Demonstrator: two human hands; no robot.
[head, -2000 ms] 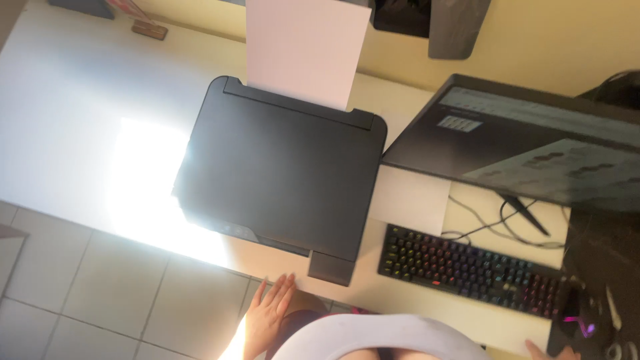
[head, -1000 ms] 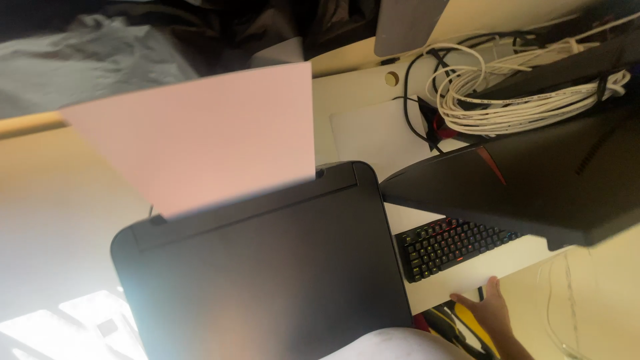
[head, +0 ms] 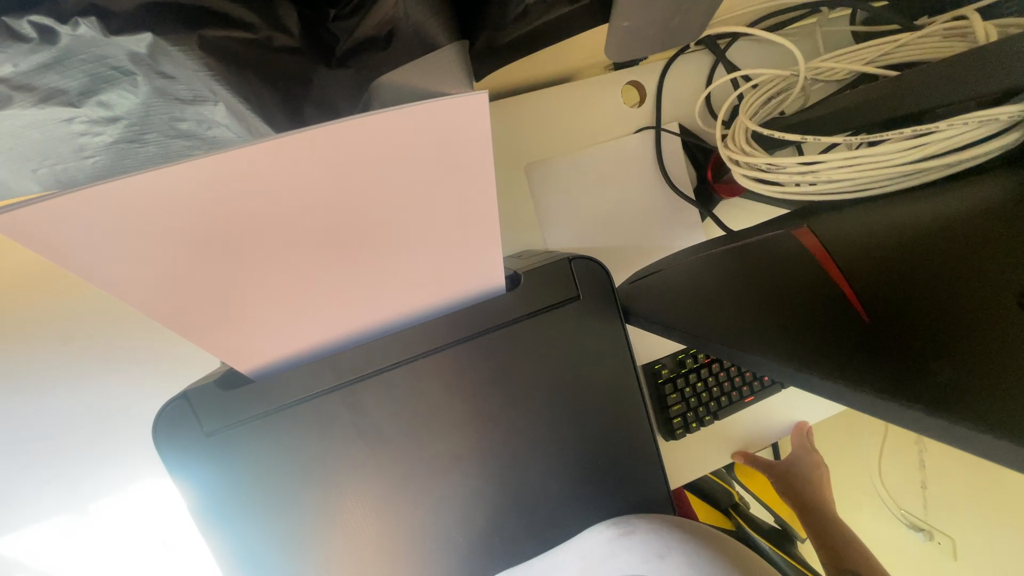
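My right hand (head: 800,472) rests at the front edge of the white desk (head: 800,404), thumb and forefinger spread, just below the black keyboard (head: 708,396). My left hand is out of view. A black printer (head: 432,432) fills the lower middle, with a stack of pale paper (head: 320,232), pinkish in this light, standing in its rear feed slot. To the right of the printer, a black monitor (head: 920,280) with a red stripe is seen from above and behind, and it hides part of the keyboard.
Coiled white cable (head: 800,176) and black cords lie behind the monitor. A white sheet (head: 616,192) lies on the desk near a round cable hole (head: 634,94). Black plastic sheeting (head: 320,56) is beyond the paper. Yellow and black items (head: 760,496) are below the desk edge.
The view has swung a lot, over the printer's back. My left hand, by the desk's front edge two seconds ago, is out of view. My right hand is at the edge, as one second ago.
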